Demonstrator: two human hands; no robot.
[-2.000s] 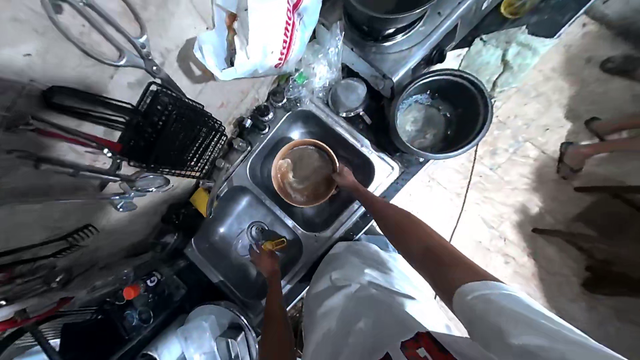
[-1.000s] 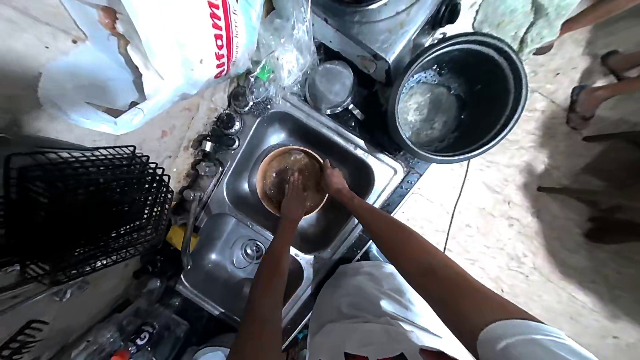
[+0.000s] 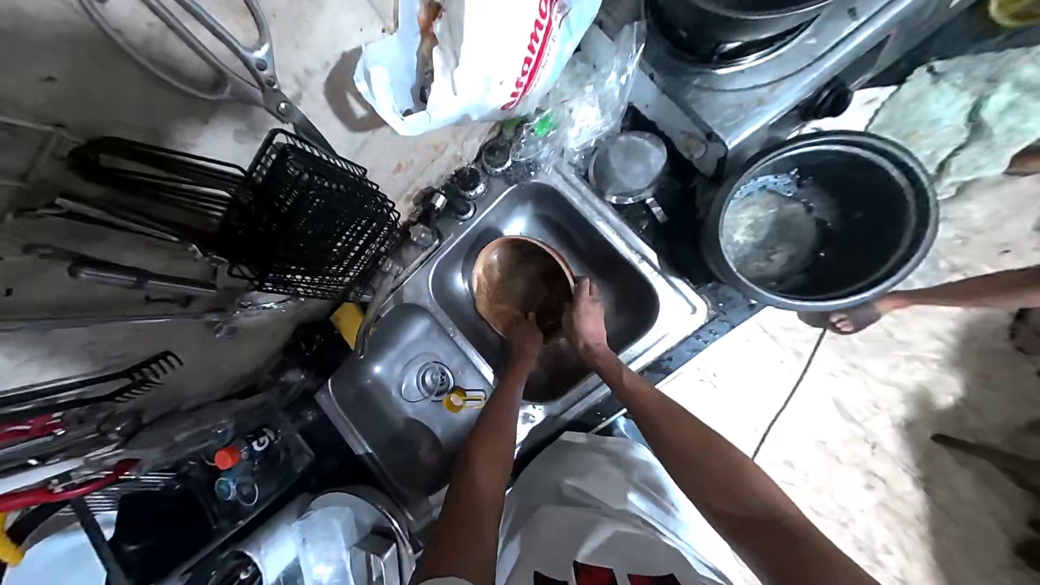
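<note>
A round brown bowl (image 3: 520, 284) is tilted in the right basin of the steel double sink (image 3: 634, 301). My right hand (image 3: 587, 318) grips its right rim. At the bowl's lower edge is my left hand (image 3: 524, 337), its fingers partly hidden, so its hold is unclear. Brownish liquid lies in the basin below the bowl. The left basin has a drain strainer (image 3: 433, 379) and a small yellow tool (image 3: 465, 398) beside it.
A large black pot (image 3: 821, 219) stands right of the sink, near another person's foot (image 3: 853, 317). A metal cup (image 3: 628, 166), plastic bag (image 3: 487, 61) and stove (image 3: 747, 81) are behind. Black wire baskets (image 3: 313, 215) hang at left.
My left hand was at the yellow tool, then inside the bowl, and is now at its lower edge. The bowl has tipped toward me. A person's foot now shows by the black pot.
</note>
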